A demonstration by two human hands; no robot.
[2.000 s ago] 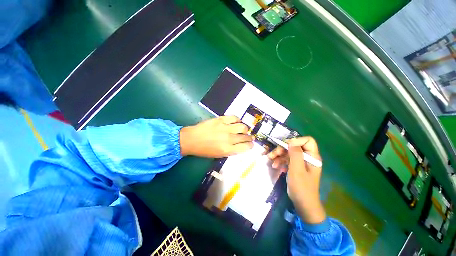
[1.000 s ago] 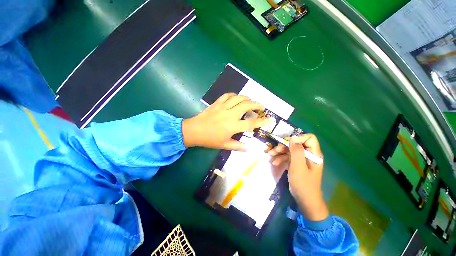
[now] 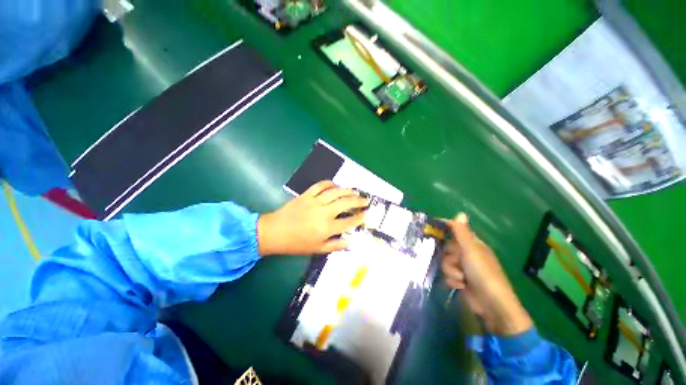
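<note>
An open tablet-type display unit (image 3: 350, 293) lies in front of me, its white middle glaring around an orange flex strip (image 3: 343, 304). Its board end (image 3: 395, 224), with silver shields, points away from me. My left hand (image 3: 308, 222) lies over the left corner of the board end, fingers on the unit. My right hand (image 3: 481, 278) is slightly blurred at the right corner, fingertips holding the edge beside an orange flex tail (image 3: 434, 231). The white tool is not clearly visible. A white sticker sheet with a black block (image 3: 317, 169) lies just beyond, partly covered by the unit.
A long black strip sheet (image 3: 173, 128) lies at the left. Other open units lie along the metal rail, one at the top (image 3: 371, 71) and one at the right (image 3: 569, 274). Beyond the rail (image 3: 481, 105) hangs an instruction sheet (image 3: 519, 98). Blue clothing shows at the upper left.
The view has shifted, showing more beyond the rail. My right hand has moved from the board's middle to its right corner, and the white tool no longer shows clearly. My left hand has uncovered more board.
</note>
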